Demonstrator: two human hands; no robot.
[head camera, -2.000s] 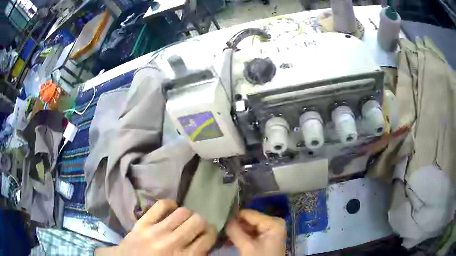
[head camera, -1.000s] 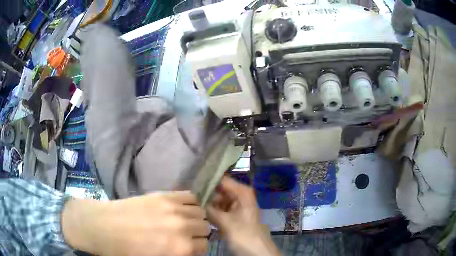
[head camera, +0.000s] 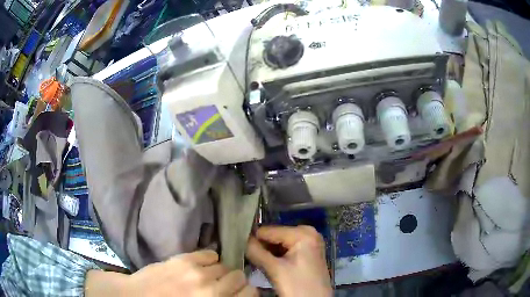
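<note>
A grey-brown garment panel (head camera: 168, 209) lies bunched left of the overlock machine (head camera: 343, 64). A narrow olive-green fabric piece (head camera: 235, 214) runs from under the needle area (head camera: 250, 177) down to my hands. My left hand (head camera: 186, 275) holds the cloth at the olive piece's left side, its fingertips partly hidden in the folds. My right hand (head camera: 290, 255) pinches the right edge of the olive piece below the needle area. The needle itself is hidden by the machine head.
A blue tray (head camera: 355, 232) with thread trimmings is right of my right hand. Beige-grey pieces (head camera: 494, 151) hang at the machine's right. Blue striped cloth (head camera: 139, 87) and a pile of cut pieces (head camera: 49, 145) are at the left. A thread cone (head camera: 452, 17) stands behind.
The olive piece has turned to hang nearly straight down from the needle area. My left hand has shifted down and both hands still hold the cloth. The view has also shifted.
</note>
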